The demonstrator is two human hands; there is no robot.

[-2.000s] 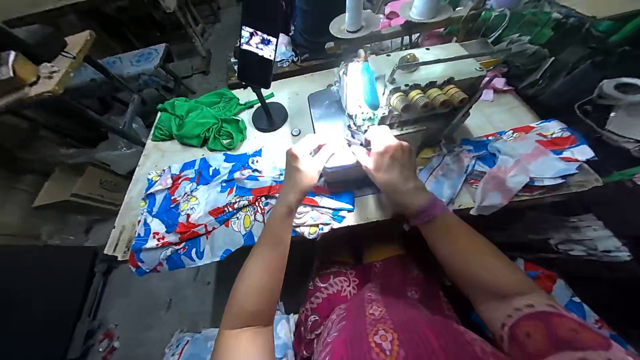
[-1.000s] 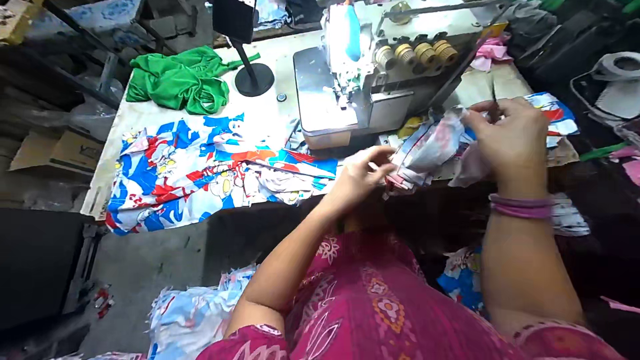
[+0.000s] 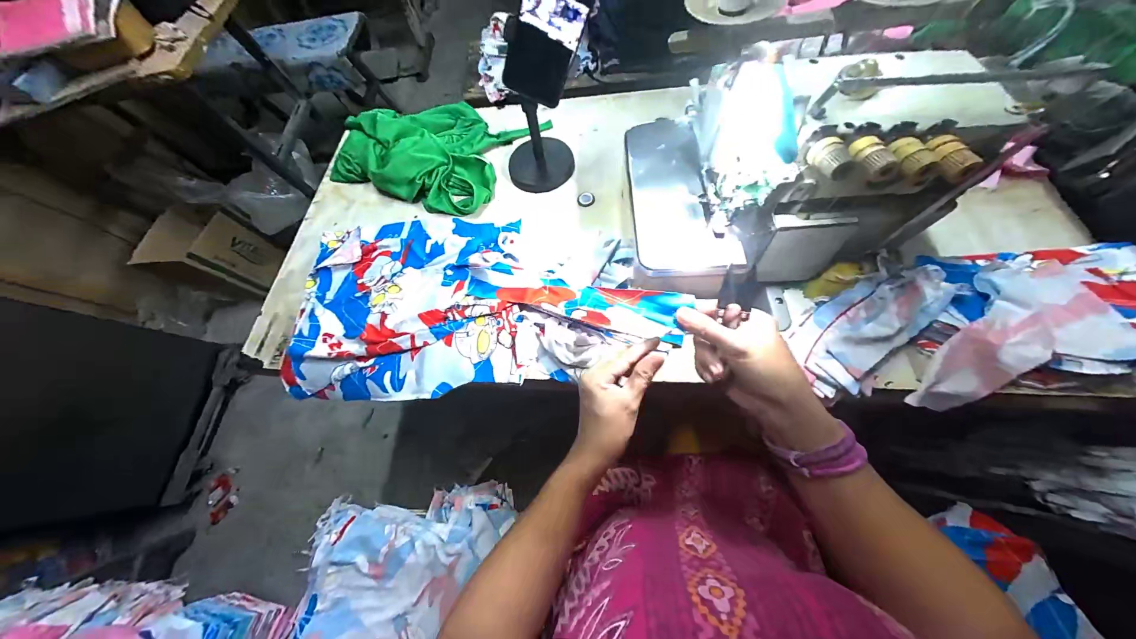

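Note:
A piece of printed fabric in blue, red and white (image 3: 399, 319) lies over the left front of the sewing table, and one end stretches right to my hands. My left hand (image 3: 619, 382) pinches the lower edge of that end. With thumb and fingers my right hand (image 3: 741, 355) grips its tip, just in front of the sewing machine (image 3: 754, 151). The machine's lit needle area is behind my hands, its plate partly lost in glare. Right of my right hand lie more printed fabric pieces (image 3: 1047, 311), some pale side up.
Green cloth (image 3: 426, 160) lies at the back left, beside a phone (image 3: 537, 62) on a round-based stand (image 3: 541, 164). Several thread cones (image 3: 896, 155) sit behind the machine's right side. Stacked fabric (image 3: 390, 568) is below the table, and a cardboard box (image 3: 213, 248) stands left.
The pale piece held in both hands a second ago is no longer in them. Both hands have moved left of it and now hold the end of the printed fabric.

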